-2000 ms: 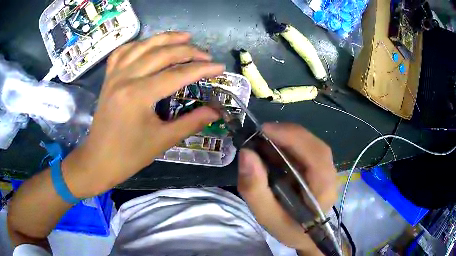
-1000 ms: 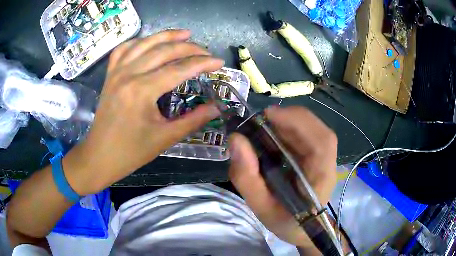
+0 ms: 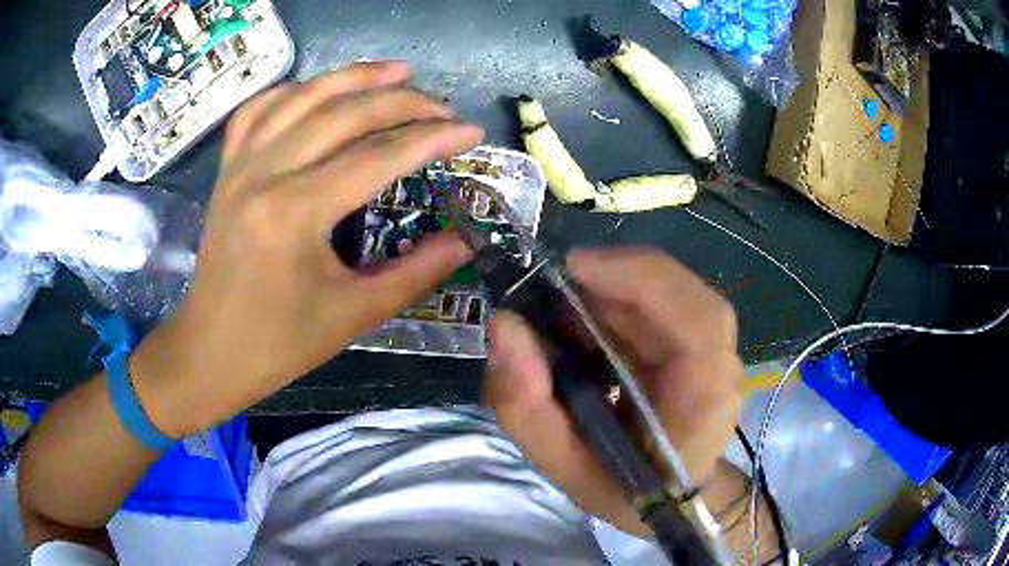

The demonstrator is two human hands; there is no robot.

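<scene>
A white power strip housing [image 3: 511,177] lies open on the dark bench mat, with metal contacts and a circuit board inside. My left hand [image 3: 299,210] arches over its left side, thumb and fingers apart; whether the fingertips hold a small part cannot be told. My right hand [image 3: 631,376] grips the black soldering iron [image 3: 592,404] like a pen, with the metal tube along its side. The iron points up and left into the housing, near my left thumb. The tip and its contact point are blurred.
A second open housing [image 3: 188,83] lies at upper left, above a plastic-wrapped cord [image 3: 83,221]. Two yellow-handled cutters [image 3: 664,97] lie beyond the housing. A bag of blue discs [image 3: 730,28] and a cardboard tray [image 3: 819,144] are at upper right. A whitish tube [image 3: 797,370] curves at right.
My right hand and the iron have shifted slightly left. My left hand keeps nearly the same pose over the housing. The whole view has shifted a little.
</scene>
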